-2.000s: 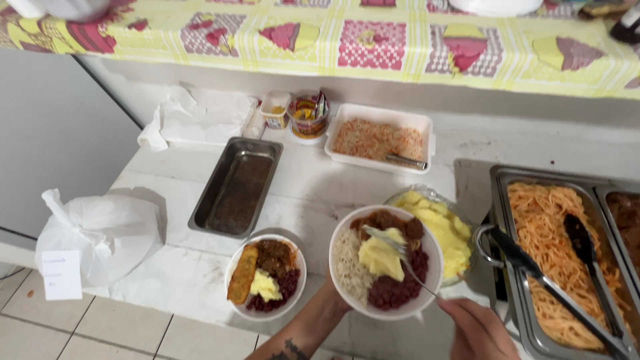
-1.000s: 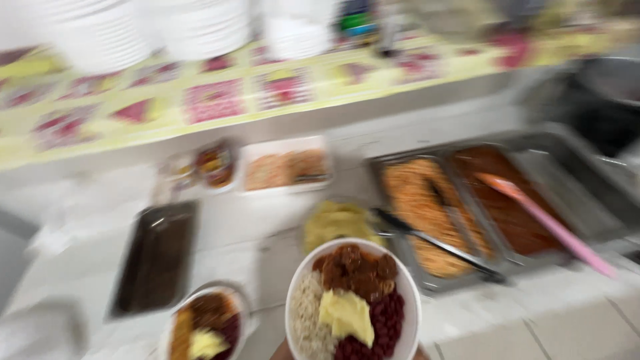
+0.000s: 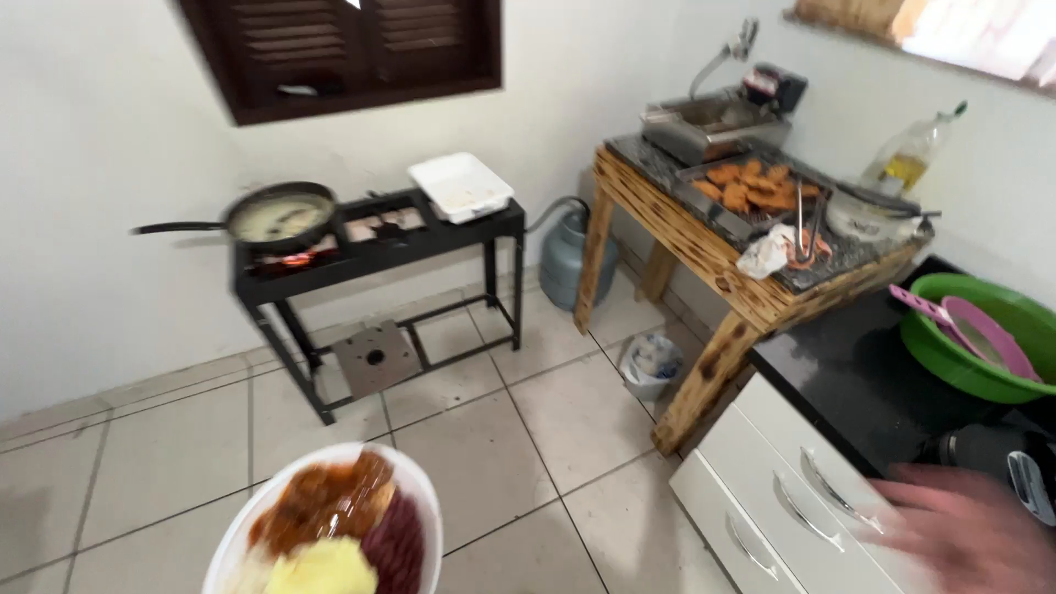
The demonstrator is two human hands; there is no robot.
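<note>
A white bowl (image 3: 322,528) of food is at the lower left, cut off by the bottom edge. It holds meat in red sauce, purple-red beans, a yellow mound that looks like mashed potato, and a pale food at its left side. My left hand is out of view, so its hold on the bowl cannot be seen. At the lower right my right hand (image 3: 965,524), blurred, reaches over the white drawers beside the black countertop (image 3: 858,396). Its fingers are extended and nothing shows in them. A black appliance or container (image 3: 982,454) lies just beyond it.
A frying pan (image 3: 280,216) sits over a flame on a black stove (image 3: 379,247), beside a white tray (image 3: 462,186). The wooden table (image 3: 676,223) holds a tray of fried food (image 3: 755,191), tongs (image 3: 800,223) and a fryer (image 3: 709,124). A green basin (image 3: 949,363) and bin (image 3: 652,363) stand nearby.
The view has swung from the serving counter to the stove area. The spoon seen in my right hand two seconds ago is no longer in it. That hand is now away from the bowl, at the right.
</note>
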